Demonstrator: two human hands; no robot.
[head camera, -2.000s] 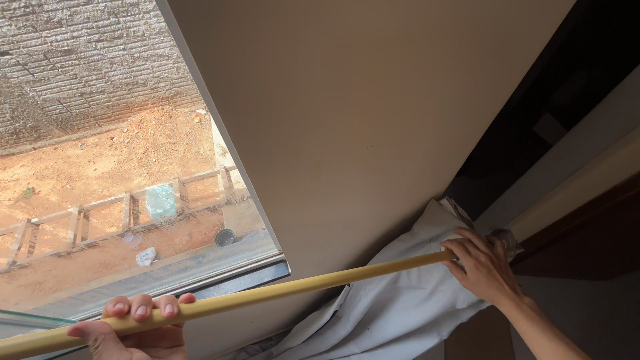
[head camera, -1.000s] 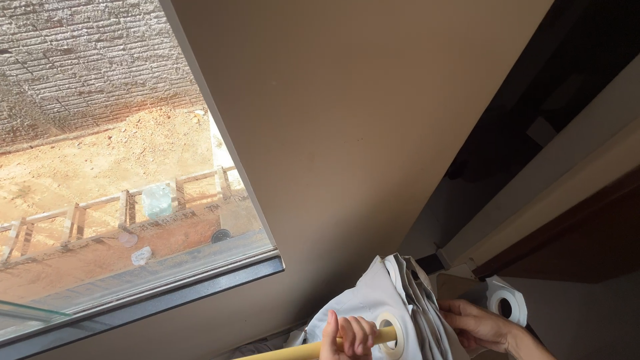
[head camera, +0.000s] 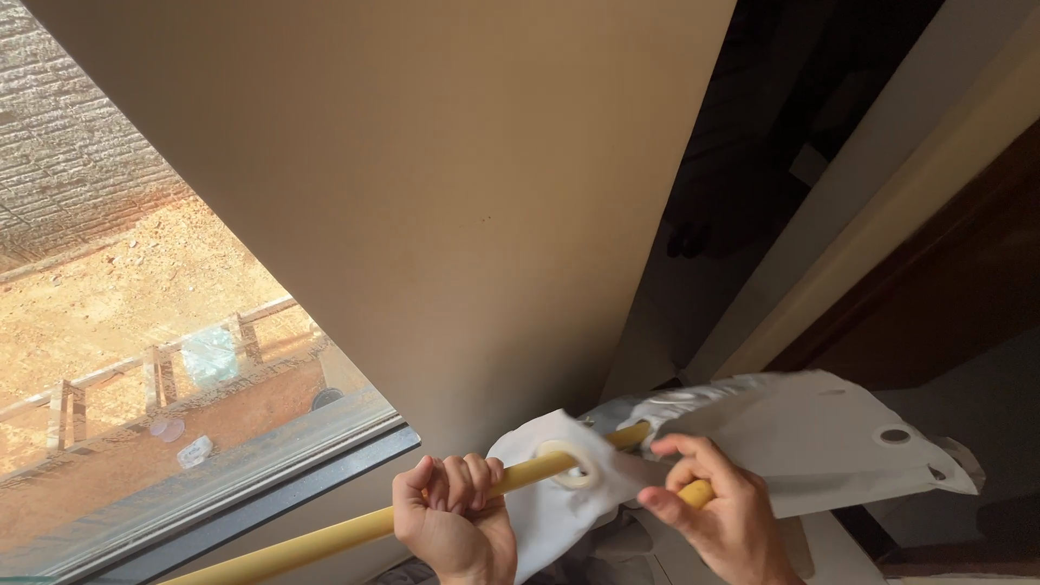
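A yellow rod (head camera: 341, 538) slants up to the right from the lower left. My left hand (head camera: 455, 516) is closed around it, just left of a white curtain's eyelet ring (head camera: 569, 465), through which the rod passes. The rod shows again past that cloth, and its rounded end appears at my right hand (head camera: 719, 508), whose thumb and fingers are parted around the end; whether they touch it I cannot tell. More of the white curtain (head camera: 780, 431) spreads out behind my right hand, with another eyelet (head camera: 895, 436) near its far right edge.
A window sill (head camera: 268, 508) with a dark edge runs along the lower left, and a ladder (head camera: 150, 378) lies on the soil outside. A beige wall (head camera: 455, 203) stands ahead. At the right are a door frame (head camera: 877, 219) and a dark brown door (head camera: 934, 301).
The rod now passes through an eyelet with its end at my right hand. Part of the curtain, bunched together one second ago, has spread to the right.
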